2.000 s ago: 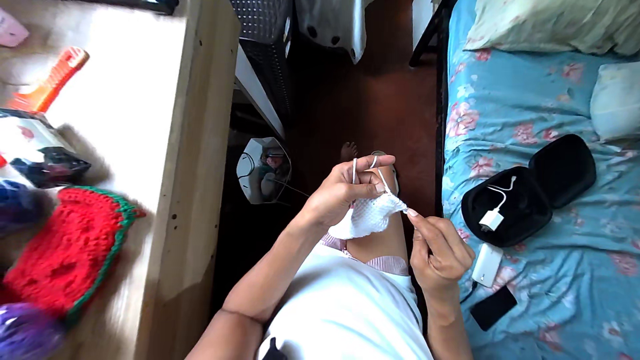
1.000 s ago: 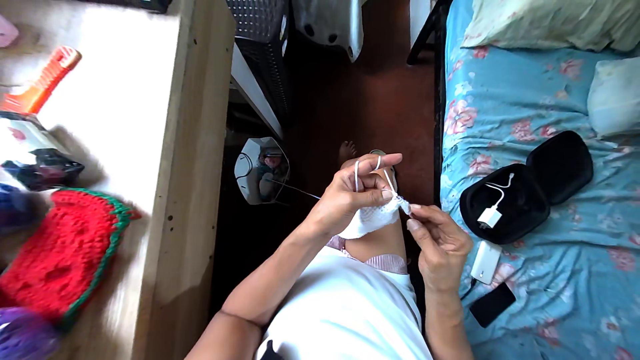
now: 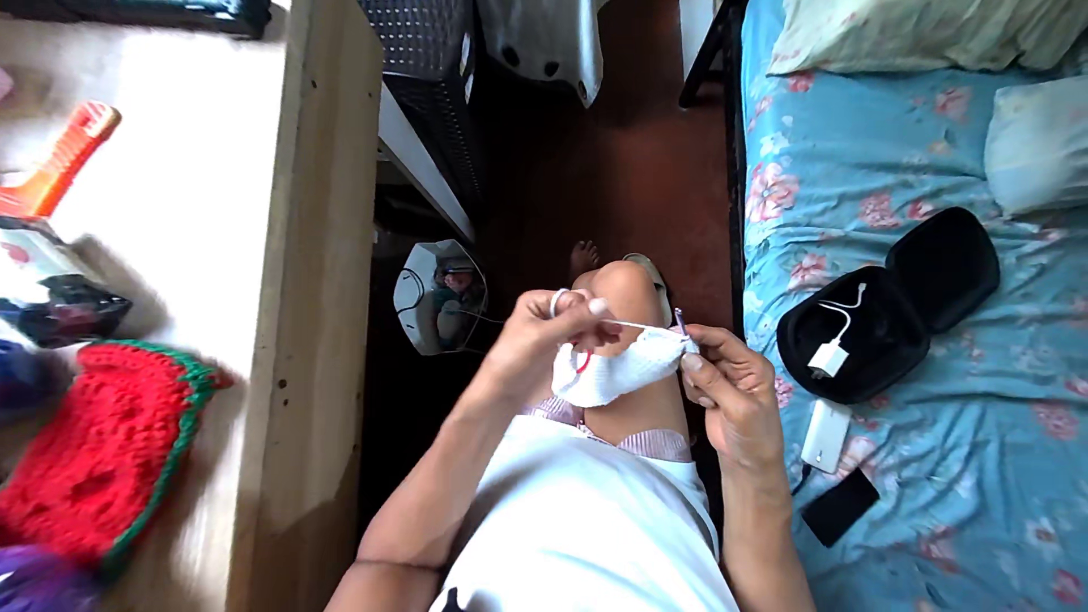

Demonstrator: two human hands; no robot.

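Note:
White crochet work (image 3: 608,378) hangs between my hands above my lap, with a small red loop (image 3: 583,363) at its left part. My left hand (image 3: 565,319) has white yarn (image 3: 633,324) wound around a finger and pinched near the thumb; the strand runs taut to the top right edge of the piece. There my right hand (image 3: 722,374) pinches the work together with a crochet hook (image 3: 680,320), whose purple shaft points up past the fingers. The rest of the hook is hidden by my right hand.
On the wooden table at left (image 3: 327,340) lie a red crocheted piece with green edging (image 3: 110,442), an orange-handled tool (image 3: 72,157) and plastic packets (image 3: 59,285). A white container (image 3: 416,327) stands below. On the bed (image 3: 952,476) are an open black case (image 3: 850,374), a charger (image 3: 829,357) and a white device (image 3: 825,435).
My left hand has moved away from my right hand, and its raised index finger has folded down. More of the white piece now shows, with the yarn stretched between my hands.

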